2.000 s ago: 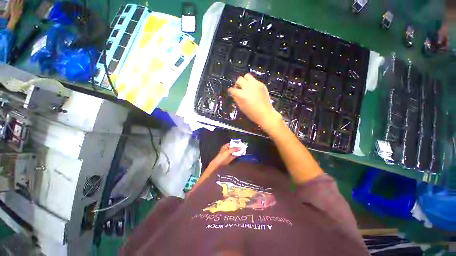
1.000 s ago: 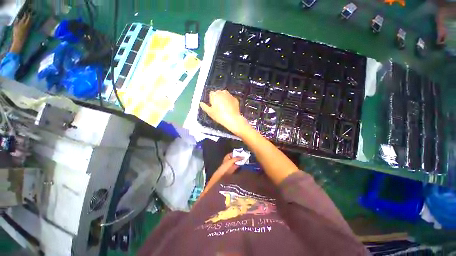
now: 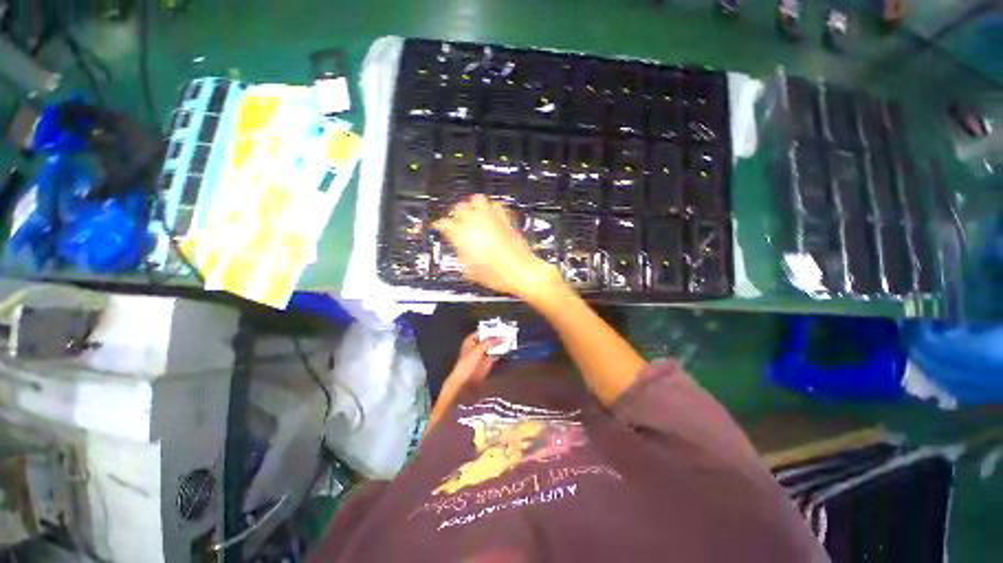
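A large shiny black blister tray [image 3: 649, 143] lies on the green bench in front of me, with dark parts and tiny yellow dots in its pockets. My right hand [image 3: 484, 244] is over the near left part of the tray with its fingers bent down; whether it holds anything is hidden. My left hand [image 3: 476, 357] is low at the bench's near edge, close to my shirt, and holds a small stack of white pieces [image 3: 499, 335].
Yellow, white and light-blue sticker sheets [image 3: 258, 187] and a small dark phone part [image 3: 330, 86] lie left of the tray. A second ribbed black tray [image 3: 852, 187] lies right. Blue bags [image 3: 94, 225] are far left. A grey-white machine [image 3: 105, 385] stands near left.
The camera view has turned and shifted. My right hand has moved from the tray's middle left toward its left edge, then slightly back right. My left hand still holds the white stack.
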